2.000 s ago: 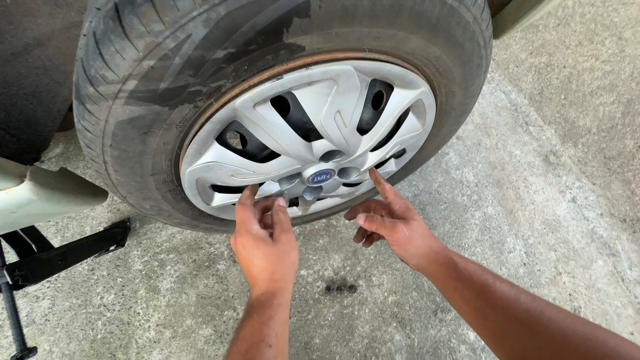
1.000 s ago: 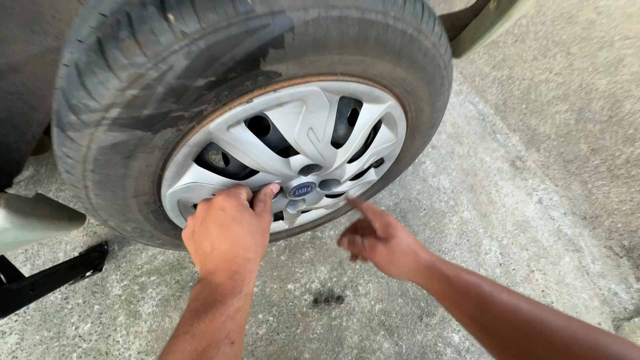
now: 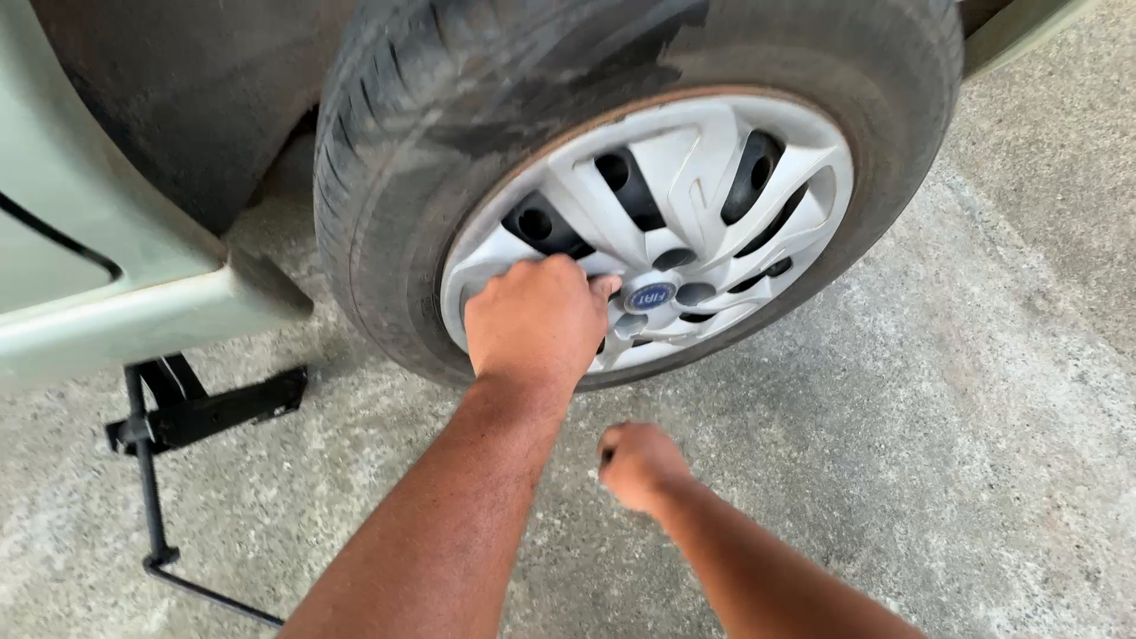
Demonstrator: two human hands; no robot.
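A silver plastic wheel cover [image 3: 683, 186] with a blue Fiat centre badge [image 3: 650, 296] sits on the car wheel, inside a worn rubber tyre [image 3: 417, 213]. My left hand [image 3: 541, 319] lies on the left part of the cover, its fingers curled over a spoke by an opening and its thumb beside the badge; the fingertips are hidden. Below the tyre, my right hand [image 3: 641, 466] is off the wheel, its fingers curled around something small and dark that I cannot make out. Dark recesses surround the badge.
The pale green car body [image 3: 133, 231] and its dark wheel arch [image 3: 195, 89] are at the left. Under the sill stands a black car jack [image 3: 213, 413] with a bent crank handle [image 3: 151, 497]. Rough concrete ground [image 3: 870, 461] lies below and to the right.
My left hand has moved from pointing at the lower edge of the cover to a hold on its left part. My right hand has drawn away from the cover, down and curled. The view has shifted.
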